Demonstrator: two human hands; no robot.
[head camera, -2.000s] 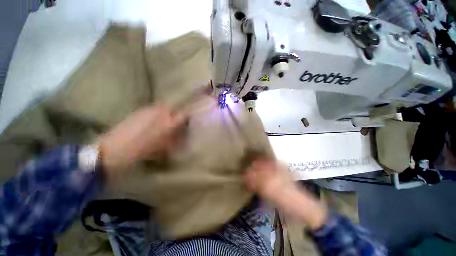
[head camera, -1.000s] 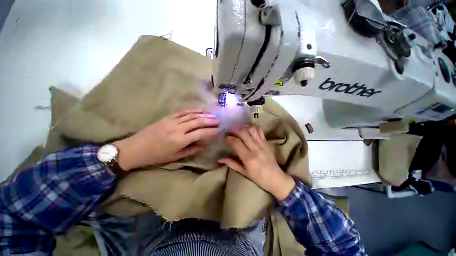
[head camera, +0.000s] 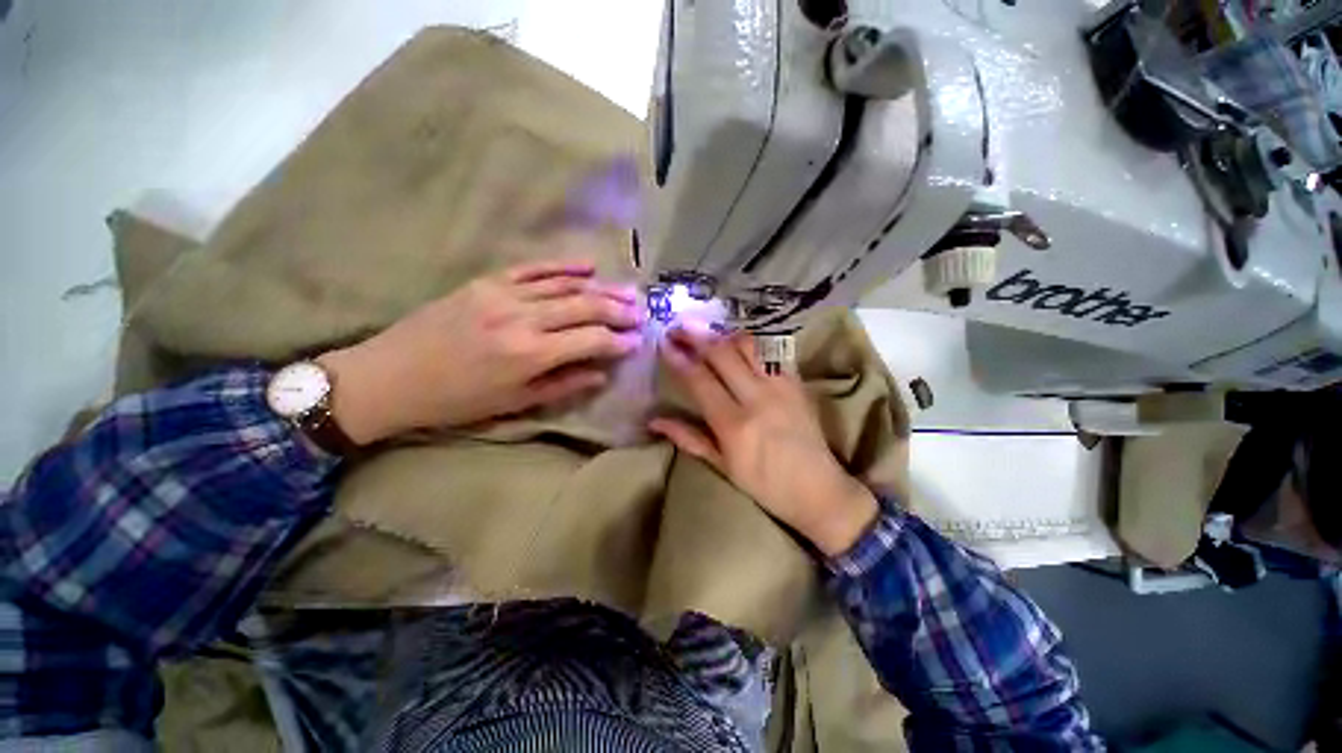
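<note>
A large tan cloth (head camera: 398, 177) lies over the table at the sewing machine (head camera: 824, 162), with folds and a frayed edge towards my lap. My left hand (head camera: 508, 346) lies flat on the cloth just left of the lit presser foot (head camera: 674, 305), fingers pointing at it. My right hand (head camera: 758, 434) presses on the cloth just below and right of the foot, fingertips close to it. Both hands hold the cloth down without gripping it. The needle is lost in the bright violet-white glare, and the seam under the fingers is hidden.
The machine head marked "brother" fills the upper right. A printed ruler (head camera: 1016, 530) runs along the table's front edge. Small cut tan pieces (head camera: 1170, 493) sit at the table's right end. Spare tan cloth (head camera: 842, 691) hangs below the table edge. A striped apron (head camera: 545, 699) covers my lap.
From blurred movement farther apart, my hands have come together beside the presser foot. The cloth was shifted and spread at the machine. Over the last second, the view has moved closer to the machine head.
</note>
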